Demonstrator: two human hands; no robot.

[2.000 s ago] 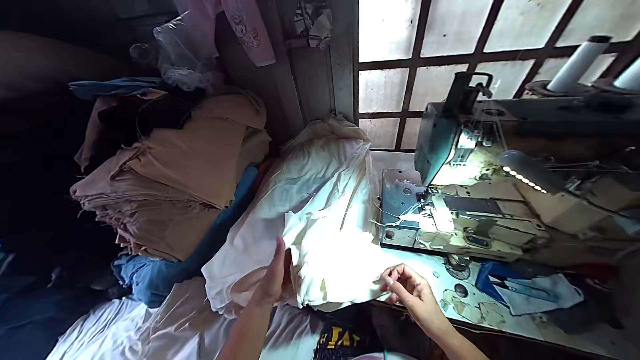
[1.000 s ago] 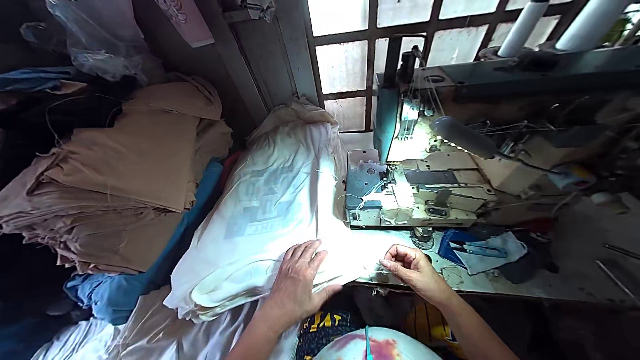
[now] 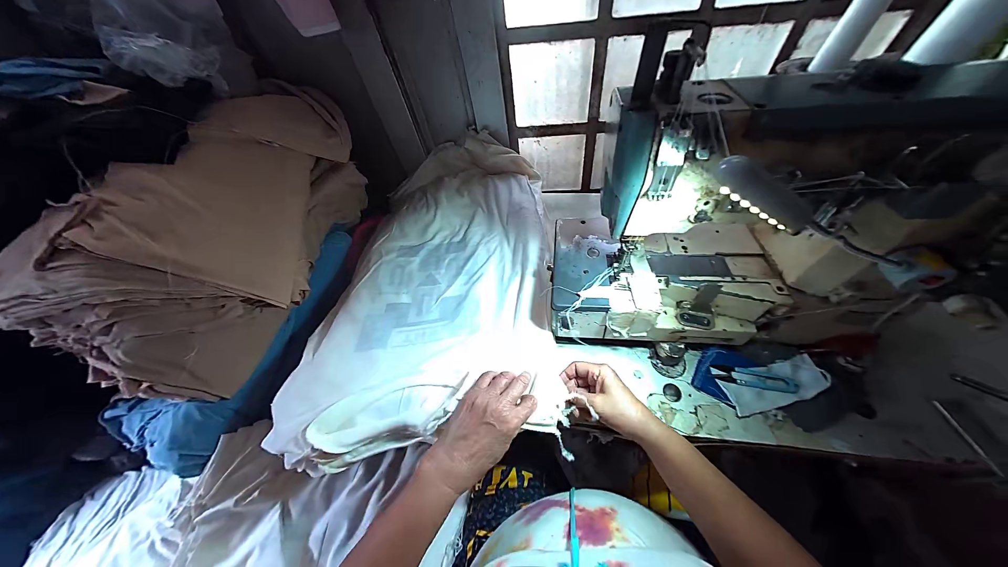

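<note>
A pile of white printed cloth garments (image 3: 441,291) lies left of an industrial sewing machine (image 3: 630,165). My left hand (image 3: 488,413) rests flat on the pile's near right edge, fingers slightly spread. Just right of it, my right hand (image 3: 594,394) has thumb and fingers pinched at loose white threads (image 3: 565,433) hanging at the cloth's edge; its fingertips are partly hidden. The machine's needle area, lit by a small LED lamp (image 3: 764,193), has white threads trailing over its metal plate (image 3: 583,272).
Stacked brown cloth (image 3: 197,213) stands at left on blue cloth (image 3: 165,429). Thread snips (image 3: 756,379) lie on a folded cloth (image 3: 787,394) on the machine table (image 3: 709,425). White cloth (image 3: 268,504) covers the lower left. A barred window (image 3: 551,87) is behind.
Two seconds ago my left hand was upright against the cloth's edge; it now lies flat on top, and the cloth lies flatter. My right hand stays near the cloth's right edge. The view has shifted.
</note>
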